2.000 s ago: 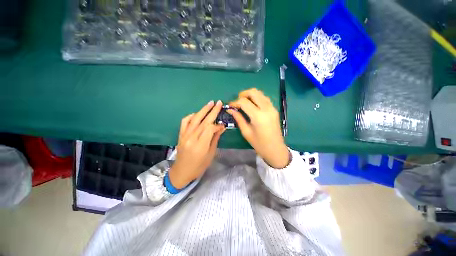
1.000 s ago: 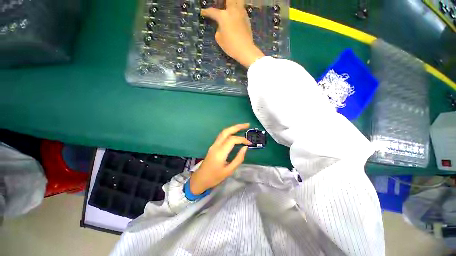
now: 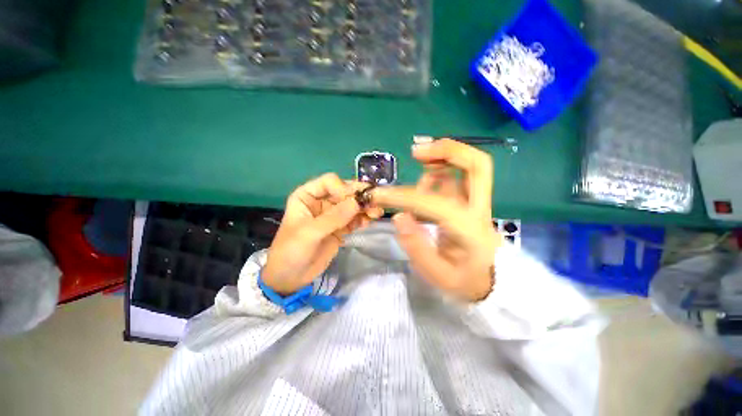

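My left hand [image 3: 313,227] pinches a tiny dark lens module [image 3: 364,196] between thumb and fingertips, near the mat's front edge. My right hand [image 3: 451,215] is blurred, its fingers spread; its index fingertip is at or close to the module. Whether it touches cannot be told. The dark housing [image 3: 376,167], a rounded square with a pale rim, lies on the green mat just beyond my fingertips. The black tweezers [image 3: 472,141] lie sideways on the mat beyond my right hand.
Module blister tray [image 3: 285,71] at the far side; blue bin [image 3: 573,61] of white parts [image 3: 514,71] at far right; clear ribbed trays [image 3: 639,114] beside it. Below the bench edge: black compartment tray [image 3: 191,260] and white tray [image 3: 511,236]. Pale sleeves of other people show at both sides.
My right hand has come back from the blister tray to my left hand. My left hand has let go of the housing and now holds a module. The tweezers, upright in view earlier, now lie sideways.
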